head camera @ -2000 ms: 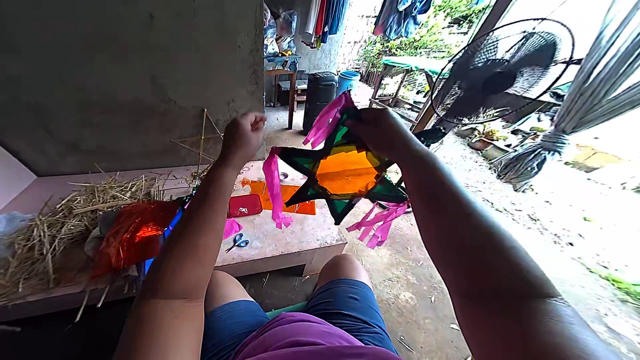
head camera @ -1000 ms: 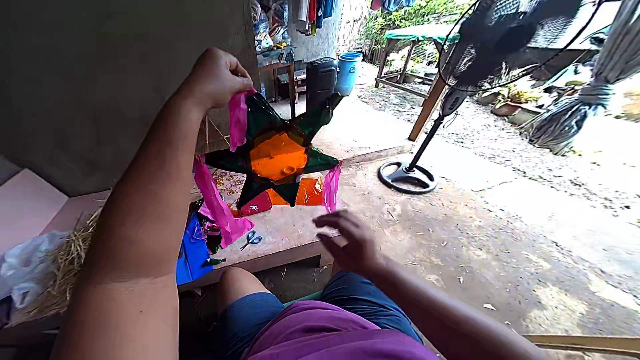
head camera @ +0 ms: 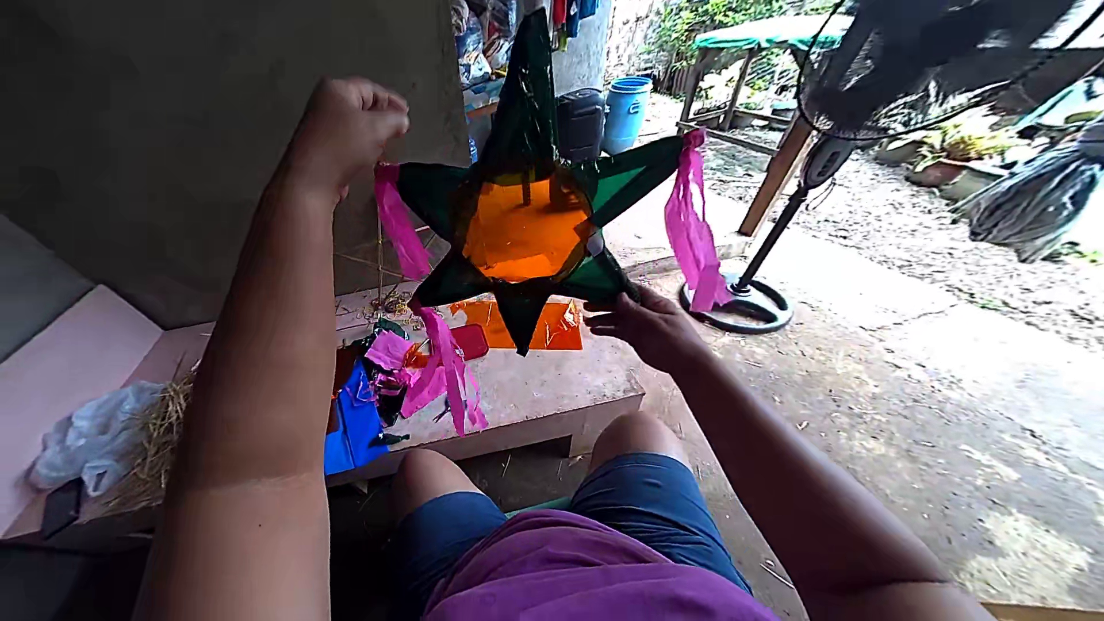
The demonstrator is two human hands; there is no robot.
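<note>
A six-pointed star lantern (head camera: 528, 226) is up in front of me, with dark green cellophane points and an orange round middle. Pink paper streamers (head camera: 693, 226) hang from its upper right, upper left and lower left tips. My left hand (head camera: 354, 129) is raised with curled fingers just above the upper left tip; whether a thread or anything else is between them cannot be made out. At the lower right point, my right hand (head camera: 647, 326) has its thumb and fingers at the tip.
On the low bench (head camera: 552, 388) lie an orange cellophane sheet (head camera: 556, 326), a red case (head camera: 468, 341), pink scraps and a blue sheet (head camera: 355, 423). Straw (head camera: 159, 440) and a plastic bag (head camera: 95, 431) are at left. A stand fan (head camera: 798, 194) stands at right, a blue barrel (head camera: 627, 115) behind.
My right hand, apart from the star a second ago, is now at its lower right tip. The star has turned. My left hand, earlier at a streamered tip, is now above one.
</note>
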